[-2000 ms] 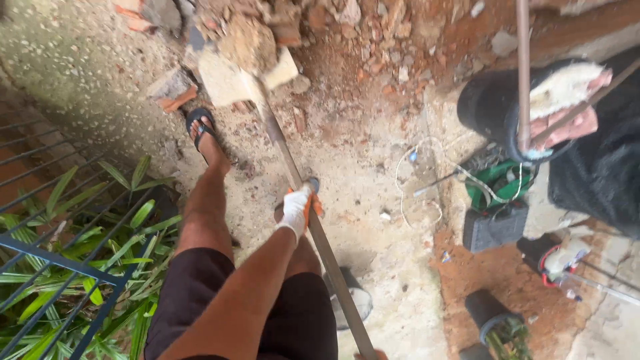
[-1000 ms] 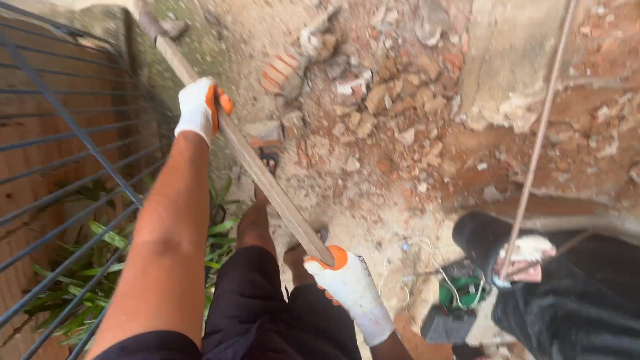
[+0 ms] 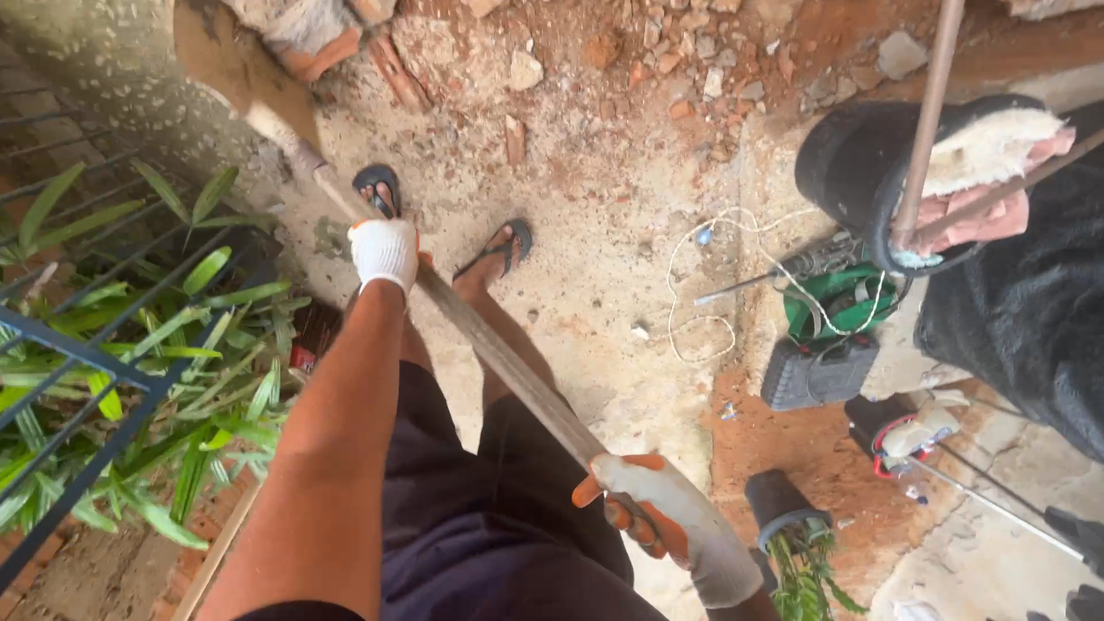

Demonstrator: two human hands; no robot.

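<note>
A long wooden handle (image 3: 509,362) runs diagonally across my body, ending at the upper left in a dusty shovel blade (image 3: 246,73). My left hand (image 3: 385,250), in a white glove with orange grip, is closed around the shaft near the blade end. Lower down, my right hand (image 3: 664,517), gloved the same way, wraps the other end of the handle. The blade is close to a broken chunk of masonry with brick (image 3: 315,39). Both feet, in dark flip-flops (image 3: 509,246), stand on dusty concrete below the rubble.
Brick and mortar rubble (image 3: 604,69) spreads along the top. At right are a black bucket (image 3: 837,172) with poles and cloths, a looped white cord (image 3: 673,293), a green bag (image 3: 837,306), a dark case (image 3: 819,371) and a potted plant (image 3: 780,500). A metal railing (image 3: 78,349) with leafy plants borders the left.
The view has shifted strongly. Two seconds ago the blade was beside a rubble chunk; now it is at the upper left, held with both gloved hands on the handle.
</note>
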